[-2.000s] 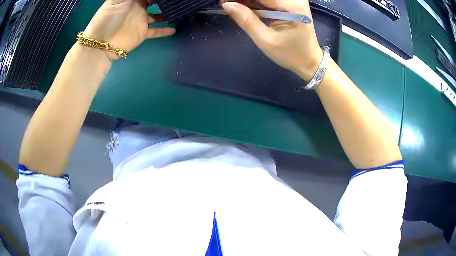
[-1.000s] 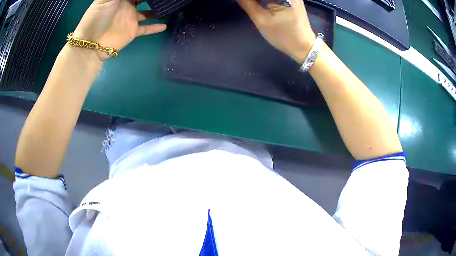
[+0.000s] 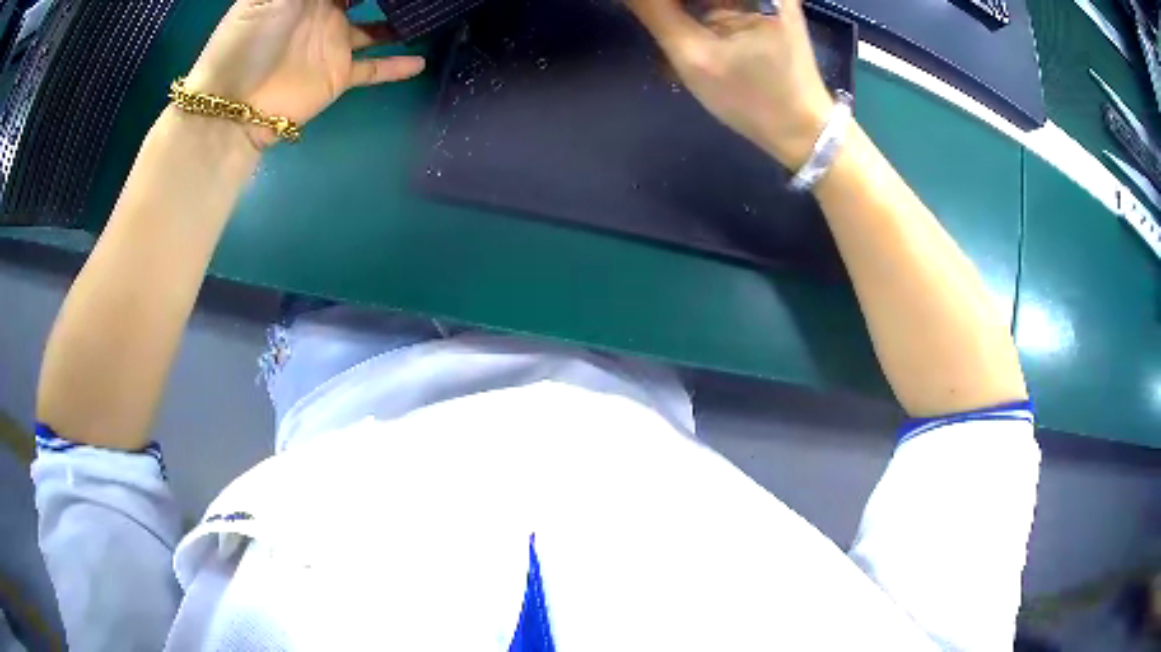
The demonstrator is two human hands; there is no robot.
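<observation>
My left hand is at the top edge, partly cut off, at a dark ridged stack of fixture bars whose upper part is out of the picture. Its lower fingers point right. My right hand is over the black tray, with its fingertips cut off by the top edge. A small piece of the tweezers shows at that hand. Small light specks lie scattered in the tray, mostly on its left side.
Another stack of ridged bars stands at the far left on the green bench. A dark flat plate and a white strip lie at the right. Dark bars show at the right edge. The bench's front edge runs before my body.
Both hands and the ridged stack sit higher and further left in the picture than two seconds ago. My right hand then shifted slightly right. Less of the tweezers shows now.
</observation>
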